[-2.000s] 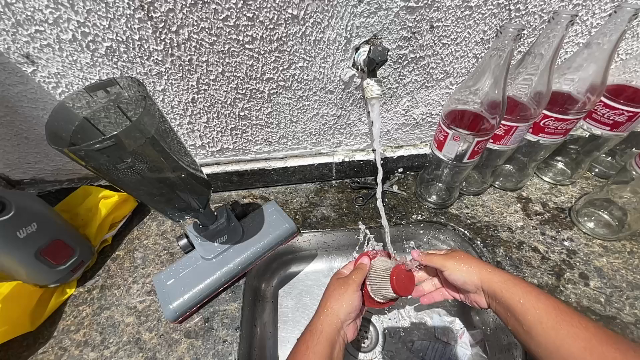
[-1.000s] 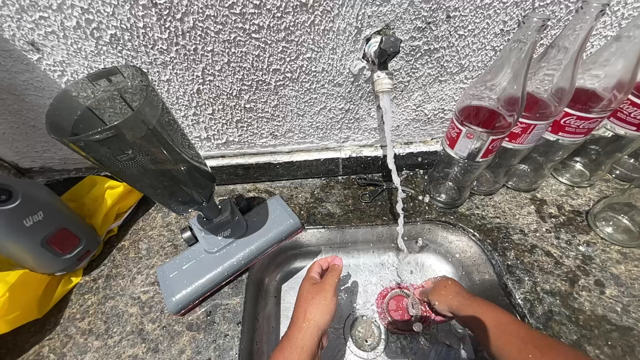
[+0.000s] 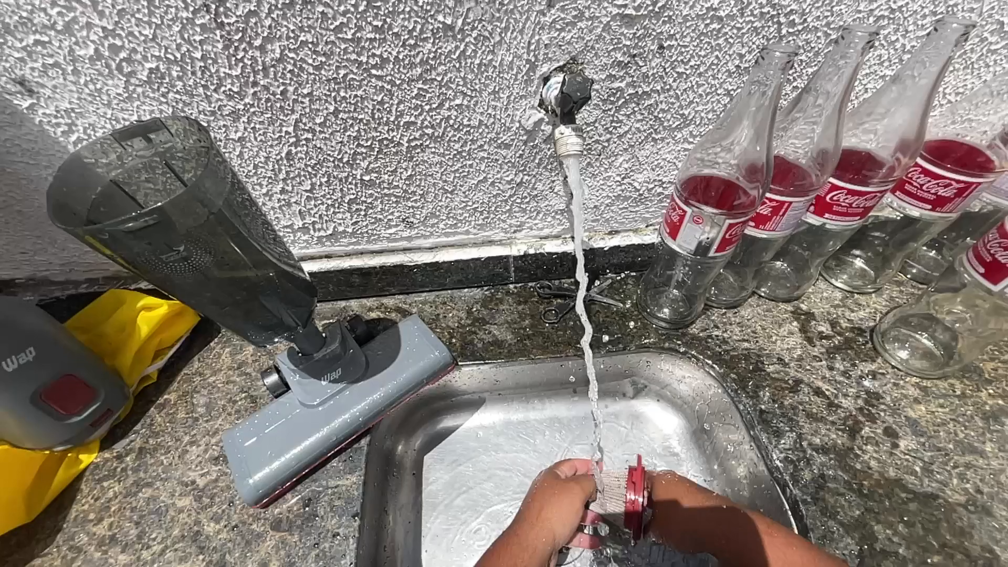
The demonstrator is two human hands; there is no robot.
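Observation:
A pleated vacuum filter with a red rim lies on its side, low over the stainless steel sink. My left hand holds its left end, the fingers partly hidden around it. My right hand is at the red rim on the right; its fingers are mostly hidden behind the rim and wrist. From the wall tap a stream of water falls on the pleats beside my left fingers.
Left of the sink, a grey vacuum floor head bears a translucent dust cup. A grey vacuum body lies on yellow cloth or plastic. Scissors lie behind the sink. Several glass bottles stand at the right.
My left hand, apart from the filter a second ago, is now on it. The filter has turned from rim facing up onto its side and come under the stream.

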